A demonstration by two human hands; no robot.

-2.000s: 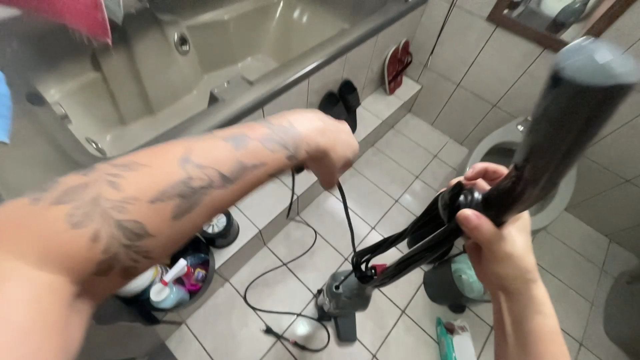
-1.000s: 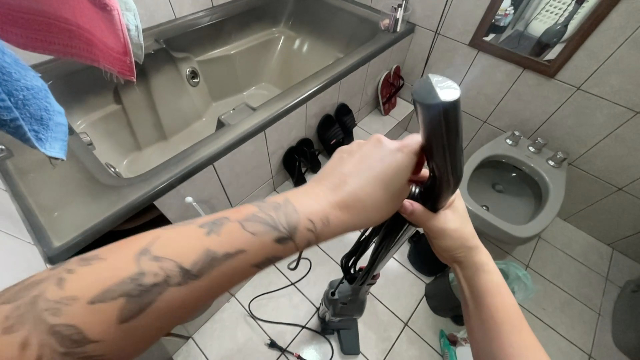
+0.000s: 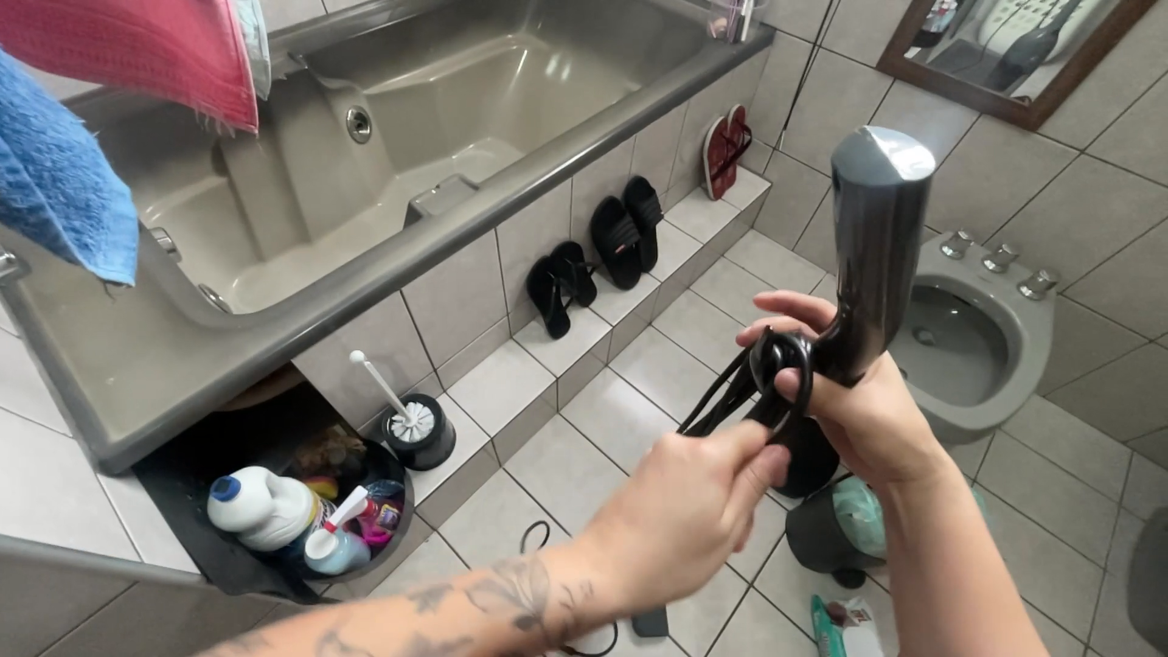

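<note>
Upright in front of me stands a dark stick vacuum cleaner [image 3: 876, 265] with a glossy handle. My right hand [image 3: 849, 401] is closed around it just below the handle, its thumb by the cord hook. Loops of black power cord [image 3: 721, 392] are wound over that hook. Lower and to the left, my left hand [image 3: 693, 502] grips the cord beside the vacuum's body. Part of the cord lies on the floor tiles. My left hand and forearm hide most of the vacuum's lower part.
A bathtub [image 3: 547, 182] runs along the left, with black sandals [image 3: 616, 242] and red flip-flops [image 3: 725, 151] on the tiled step. A toilet brush [image 3: 420, 429] and a tub of cleaning bottles [image 3: 401, 538] stand near it. At right are a bidet [image 3: 976, 338] and a small bin [image 3: 812, 529].
My left hand has moved from beside the handle down to the lower left, gripping cord. My right hand still holds the vacuum. More cord was on the floor two seconds ago in view.
</note>
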